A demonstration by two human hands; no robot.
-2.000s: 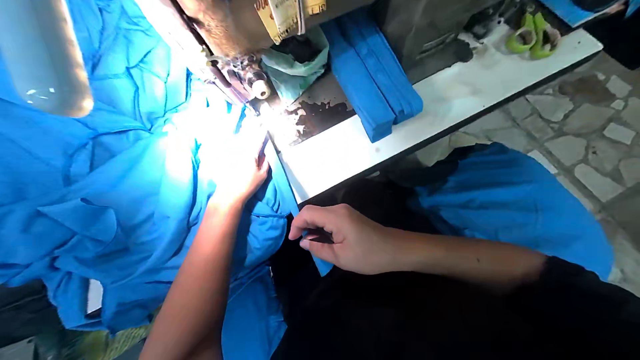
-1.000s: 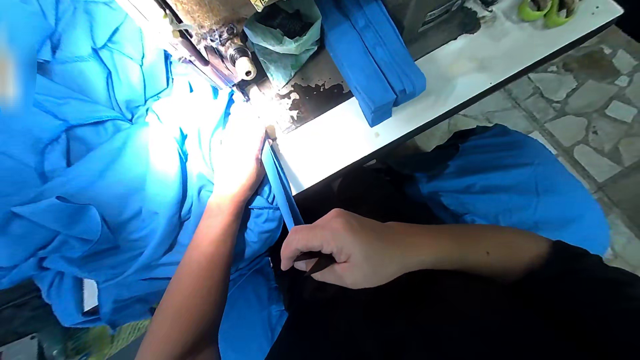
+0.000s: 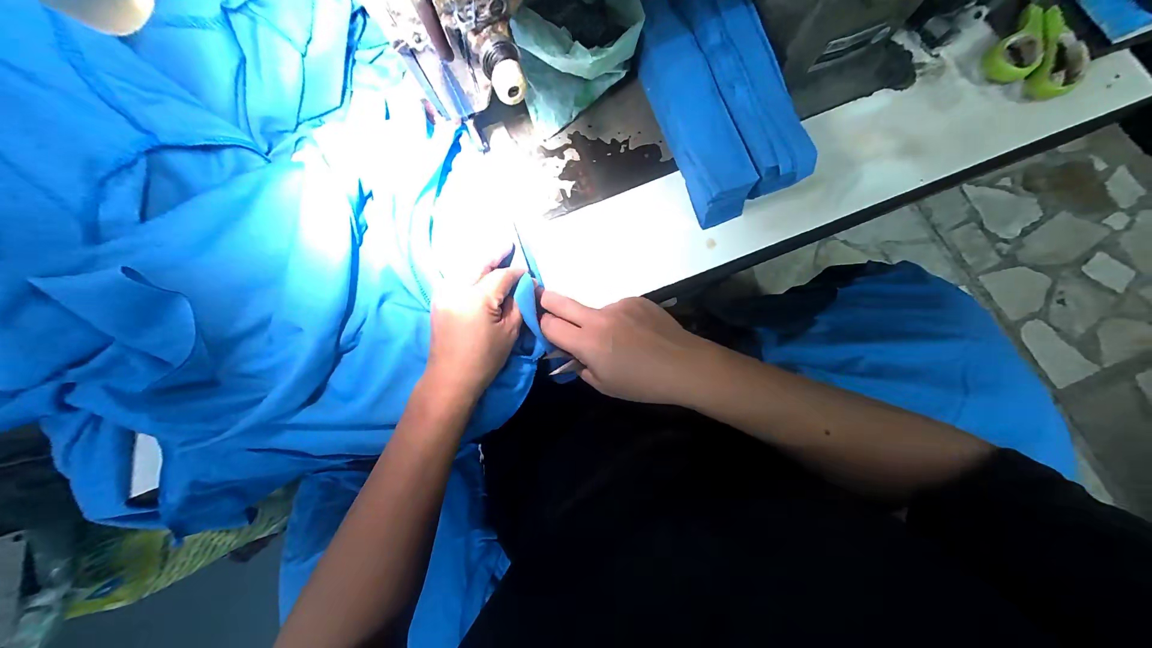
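Observation:
Blue fabric (image 3: 270,333) lies in folds across the left of the table, under and beside the sewing machine's needle area (image 3: 472,99). My left hand (image 3: 477,319) pinches the fabric's near edge below the machine, close to the white tabletop. Just right of it my right hand (image 3: 621,346) holds a narrow blue fabric strip (image 3: 529,310) between thumb and fingers, and a small pointed metal tool (image 3: 565,366), its kind unclear, shows under those fingers. Glare from the machine's lamp hides the stitching spot and part of the cloth.
Stacked folded blue fabric pieces (image 3: 720,117) lie on the white tabletop (image 3: 864,153) beside a greenish plastic bag (image 3: 576,63). Green-handled scissors (image 3: 1035,54) rest at the far right. More blue cloth (image 3: 936,360) hangs below the table edge, above a stone-patterned floor (image 3: 1062,261).
My right hand has moved up and left to meet my left hand at the strip. A second ago it held the strip's lower end, apart from my left hand.

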